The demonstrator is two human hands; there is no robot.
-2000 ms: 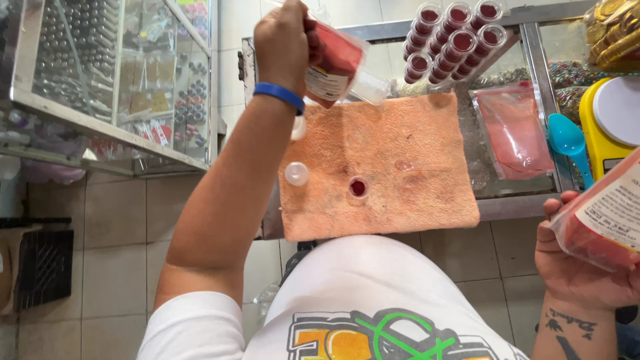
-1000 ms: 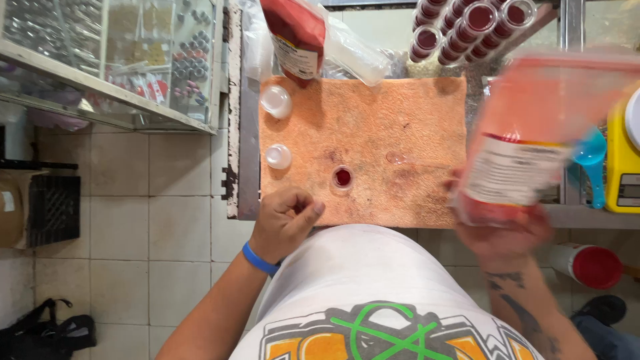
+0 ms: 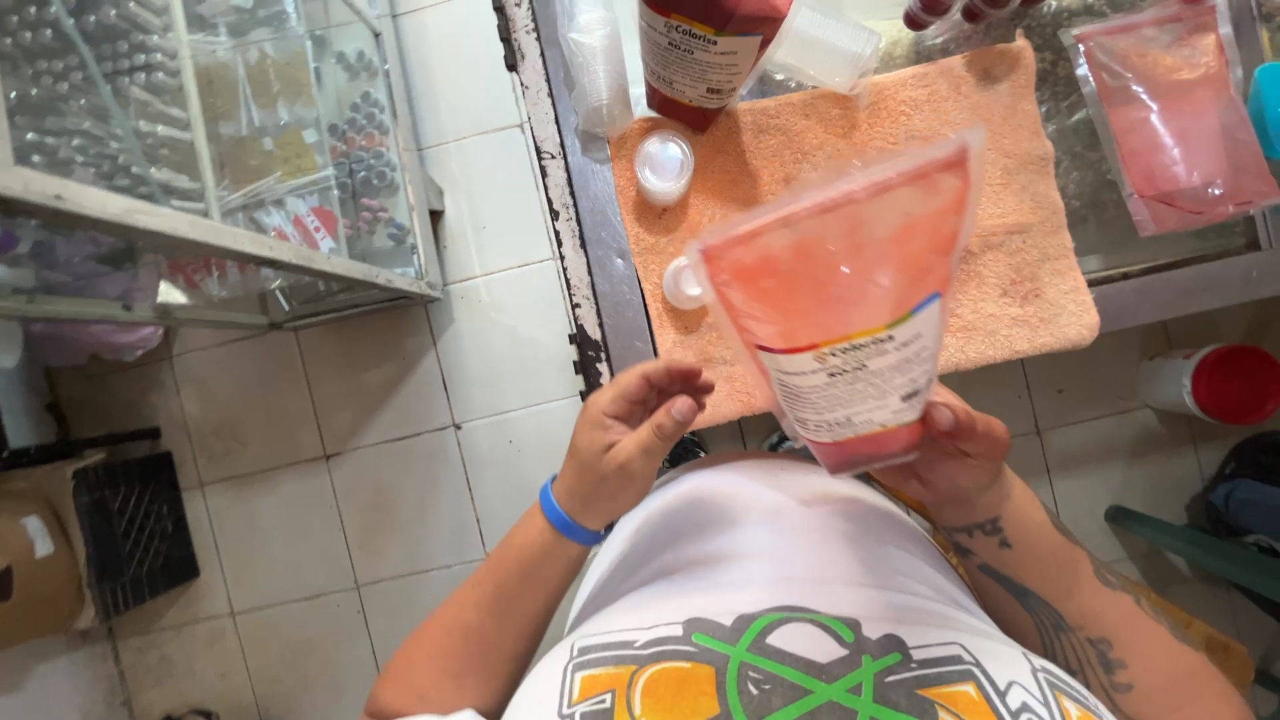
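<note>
My right hand (image 3: pixel 955 450) grips the lower end of a clear plastic pouch of red powder (image 3: pixel 840 270) with a printed label, held up over an orange towel (image 3: pixel 1010 200). Near the pouch's left side, my left hand (image 3: pixel 635 430) is empty, its fingers loosely curled and apart. A clear plastic cup (image 3: pixel 664 168) and a small white round piece (image 3: pixel 686 283) rest at the towel's left side. Another labelled pouch of darker red (image 3: pixel 700 60) stands at the towel's top left, beside a stack of clear cups (image 3: pixel 825 45). The pouch hides part of the towel.
A sleeve of clear cups (image 3: pixel 597 70) lies by the counter's left edge. A third red pouch (image 3: pixel 1165 120) lies on the glass at right, near a blue scoop (image 3: pixel 1265 105). A glass display case (image 3: pixel 400 150) stands left; a red-lidded white tub (image 3: pixel 1235 384) is at right.
My right hand has brought its pouch from the right to over the towel and my belly. My left hand, which was on the darker pouch two seconds ago, has let go and moved down to the near side.
</note>
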